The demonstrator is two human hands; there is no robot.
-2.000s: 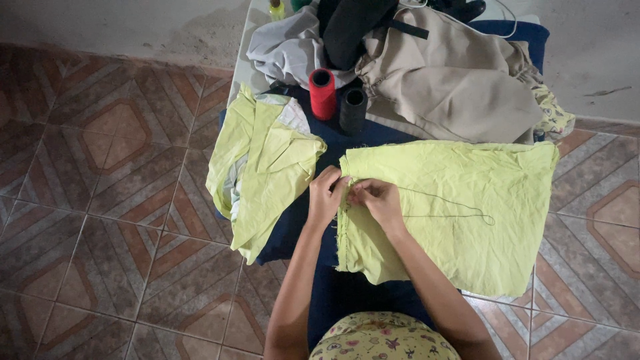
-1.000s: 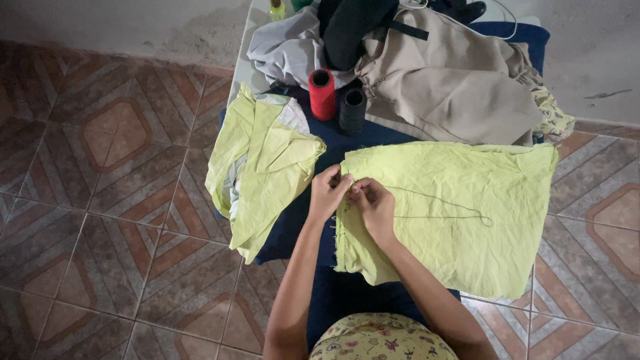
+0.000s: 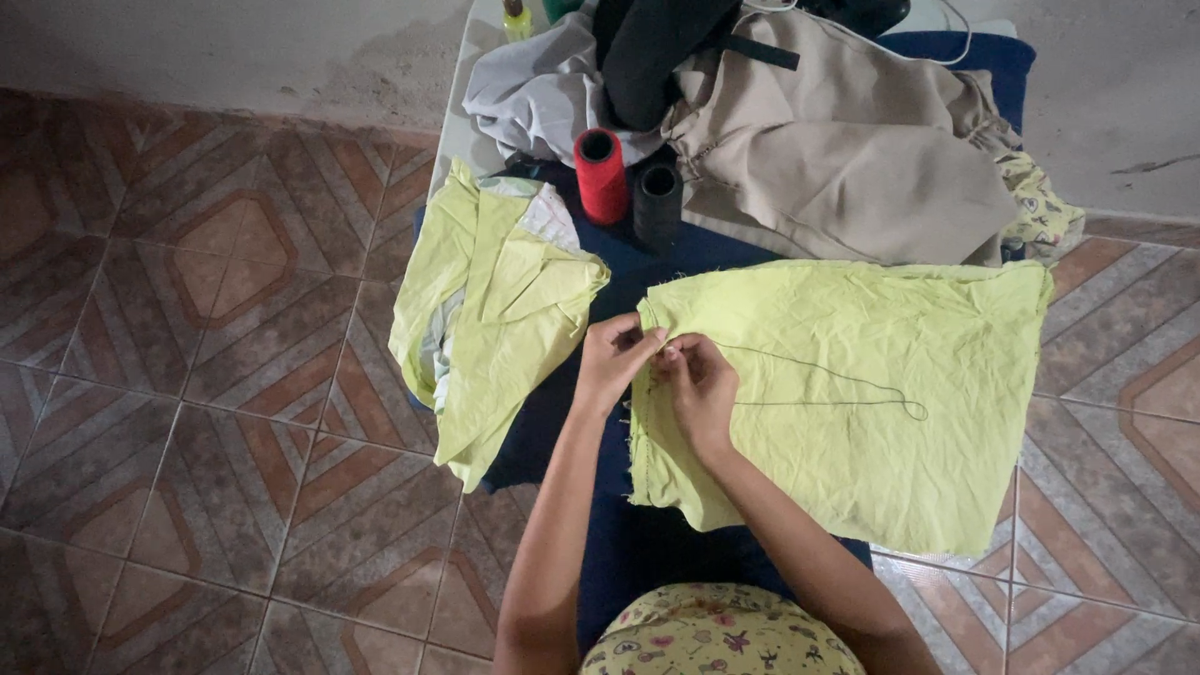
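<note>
A wrinkled yellow-green cloth (image 3: 872,450) lies spread over dark blue fabric, its left edge frayed and stitched. My left hand (image 3: 614,361) pinches that edge near its upper corner, thumb and forefinger together. Right beside it, my right hand (image 3: 698,375) has its fingertips closed at the same edge; whether a needle is between them is too small to tell. A dark thread (image 3: 825,361) runs from near my right hand across the cloth, loops at its right end and comes back. Left of my hands lies a second yellow-green cloth (image 3: 516,328), folded, with pale patterned fabric inside.
Behind the cloths stand a red thread cone (image 3: 601,183) and a black thread cone (image 3: 657,211). Beige fabric (image 3: 844,159), grey fabric (image 3: 539,89) and a black cloth item (image 3: 647,66) are heaped farther back on a white table (image 3: 455,141). A small yellow bottle (image 3: 517,21) stands at the back left.
My fingertips have shifted slightly along the cloth's left edge and stay close together. The cloths and thread cones have not plainly moved.
</note>
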